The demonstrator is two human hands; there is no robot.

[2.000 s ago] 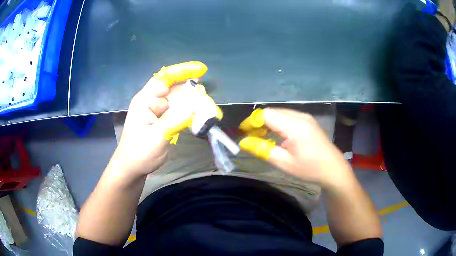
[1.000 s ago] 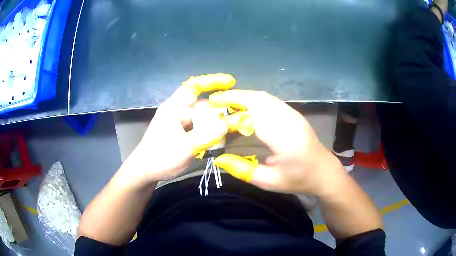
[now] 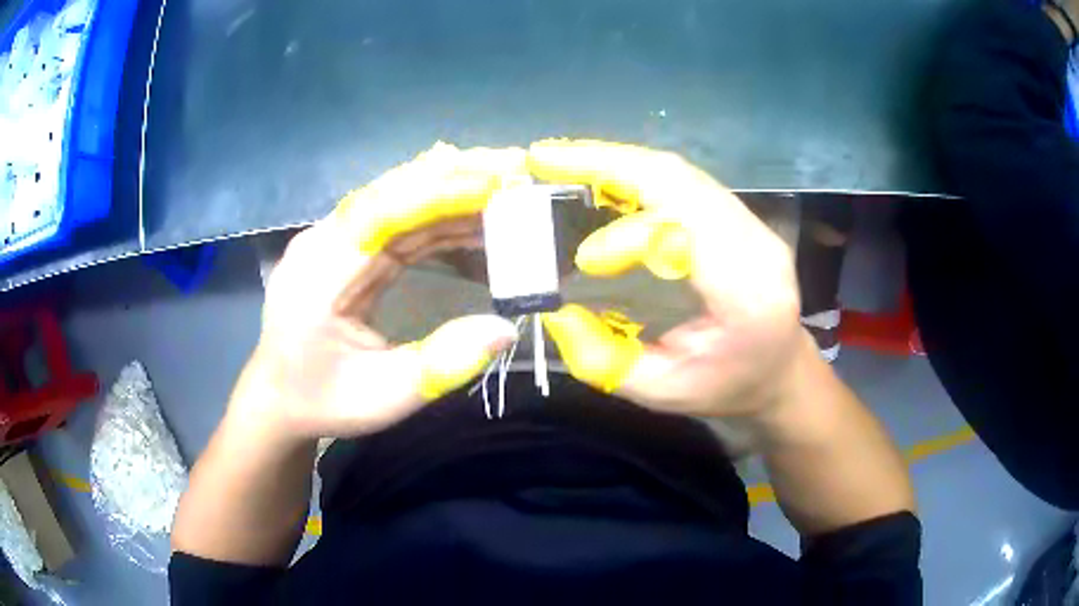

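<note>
A white housing (image 3: pixel 522 246) is held upright in the air at the table's front edge. Its lower end has a dark band (image 3: pixel 525 304), and several thin white lead wires (image 3: pixel 541 355) hang below it. A small grey side tab (image 3: pixel 572 194) sticks out at its upper right. My left hand (image 3: pixel 343 308), with yellow finger cots, holds it from the left, fingertips at the top and thumb at the lower end. My right hand (image 3: pixel 698 284), also with yellow cots, holds it from the right, index finger at the top and thumb at the dark end.
A blue bin (image 3: pixel 95 142) full of white housings is at the upper left on the dark worktop (image 3: pixel 391 71). Another person's dark sleeve (image 3: pixel 994 237) is at the right. Red stools (image 3: pixel 42 373) and a clear plastic bag (image 3: pixel 136 456) are on the floor.
The unit was tilted in my left hand with my right hand apart. Both hands then came together around it, and now they hold it upright from both sides, with its broad face showing.
</note>
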